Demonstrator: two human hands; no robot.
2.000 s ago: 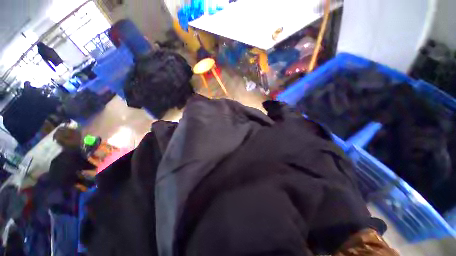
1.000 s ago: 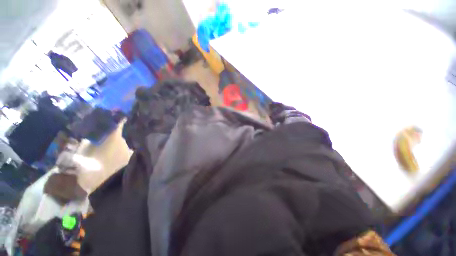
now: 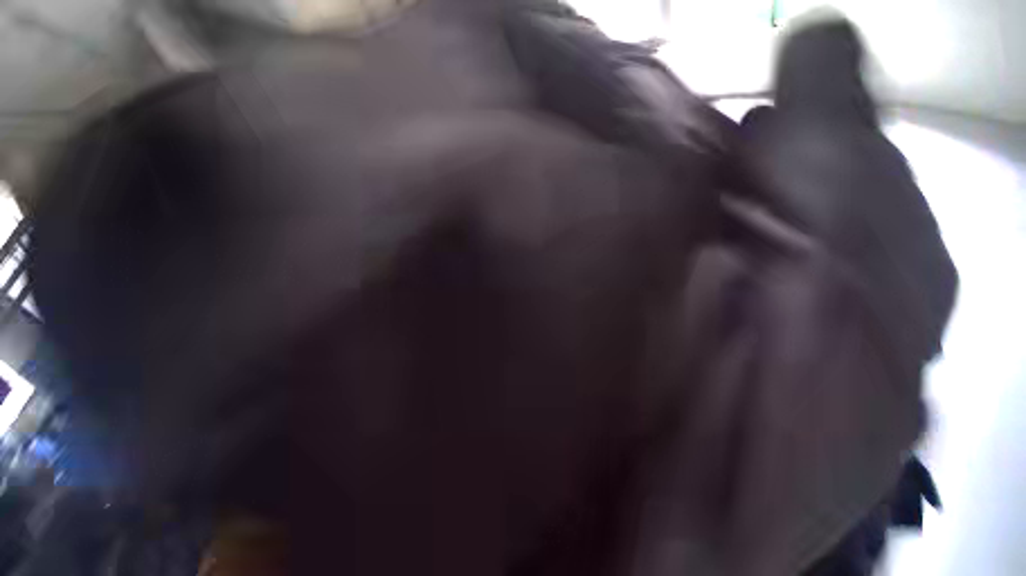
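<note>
A large bundle of black garments or cloth [image 3: 473, 281] fills most of the view, close to the camera and strongly blurred. Its folds show at the right, and a grey-dark part [image 3: 838, 169] rises at the upper right. Neither my left hand nor my right hand can be made out. A small brown-orange patch [image 3: 248, 546] shows at the bottom left edge of the cloth; I cannot tell what it is.
A bright white surface [image 3: 984, 338] lies along the right side; I cannot tell whether it is a table or a wall. Blurred blue and dark things [image 3: 68, 450] show at the lower left. The bundle hides most of the surroundings.
The view has swung round and blurred. The black bundle now covers more of the picture and reaches the top. The stool, white table and crates seen before are no longer recognisable.
</note>
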